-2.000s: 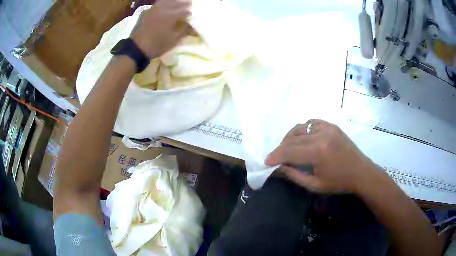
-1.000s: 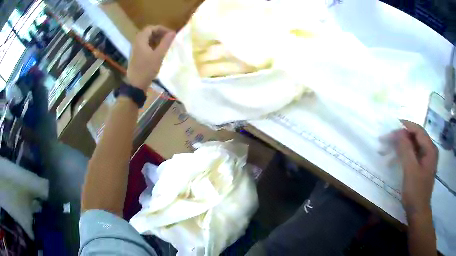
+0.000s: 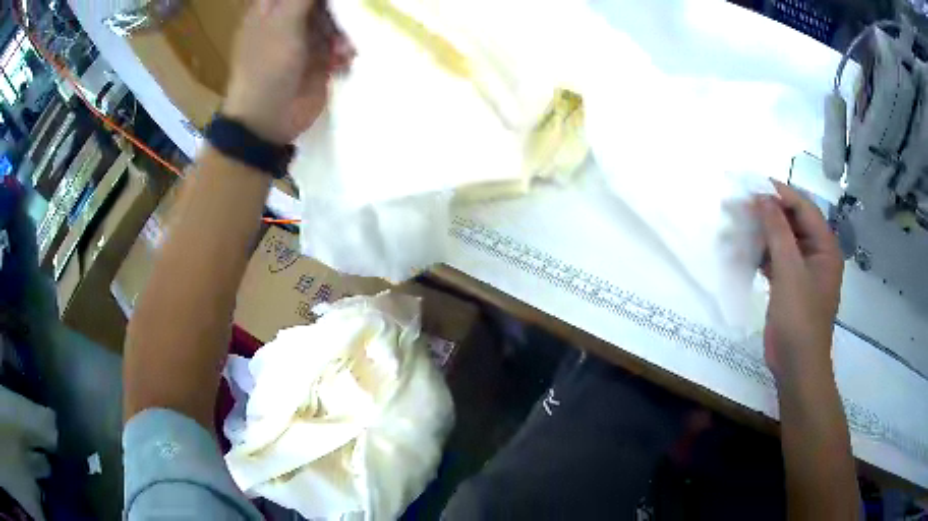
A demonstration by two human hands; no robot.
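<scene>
A large pale cream garment piece (image 3: 407, 142) is spread over the white machine table, its near part hanging over the front edge. My left hand (image 3: 290, 66), with a dark wristband, holds its left part at the top left; the fingertips are cut off or blurred. My right hand (image 3: 802, 239) pinches the cloth's right end between thumb and fingers, beside the sewing machine's needle plate (image 3: 814, 188). The cloth between my hands is overexposed, with a yellowish bunched fold in the middle.
The sewing machine (image 3: 880, 122) stands at the right. A printed ruler (image 3: 611, 305) runs along the table's front edge. Crumpled cream garments (image 3: 341, 407) sit in a dark red container below left. Brown cartons (image 3: 295, 290) stand under and left of the table. An orange cord (image 3: 112, 122) runs at the left.
The cloth's rounded, bunched left part has been opened and pulled flatter. My right hand, blurred by the cloth a second ago, now grips its right end. The view has shifted.
</scene>
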